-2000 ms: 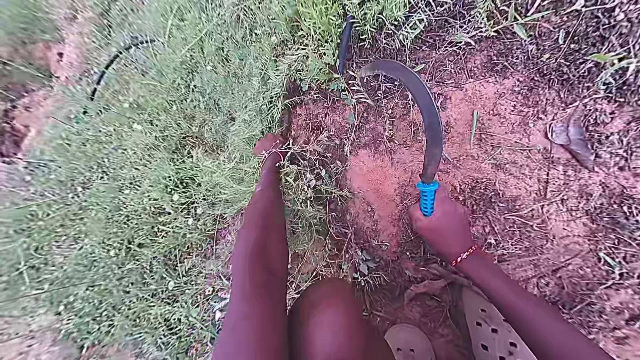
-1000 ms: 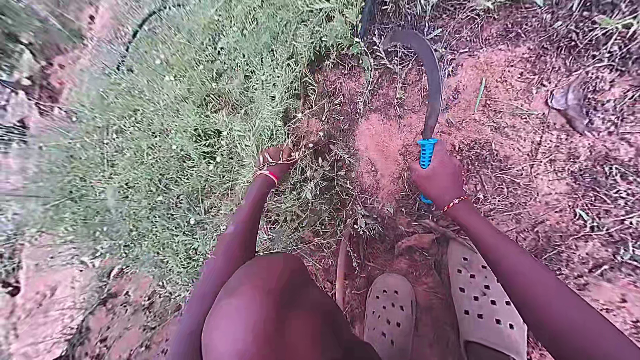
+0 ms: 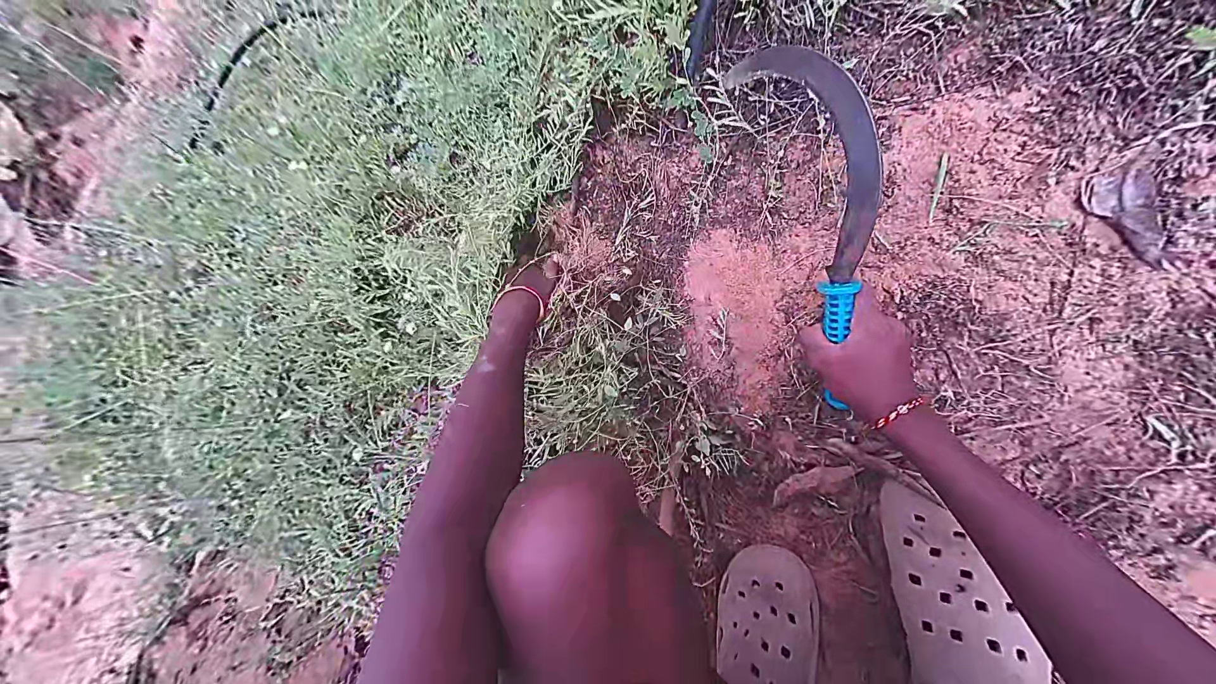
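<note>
My right hand (image 3: 860, 356) is closed around the blue handle of a sickle (image 3: 860, 161), whose dark curved blade points up and hooks over to the left above bare reddish soil. My left hand (image 3: 537, 271) reaches into the edge of the green grass and weeds (image 3: 342, 237); its fingers are partly hidden by stems and shade, so whether it grips any is unclear. Pulled or flattened weeds (image 3: 617, 366) lie just right of my left wrist.
Perforated clogs (image 3: 768, 613) are on my feet below, beside my bent knee (image 3: 575, 513). A black hose (image 3: 233, 66) curves through the grass at upper left, and a dark pipe-like piece (image 3: 700, 38) stands near the blade tip. A dry leaf (image 3: 1130, 209) lies at right.
My left hand, seen as a fist above the weeds a second ago, now reaches into the grass edge. My right hand still holds the sickle.
</note>
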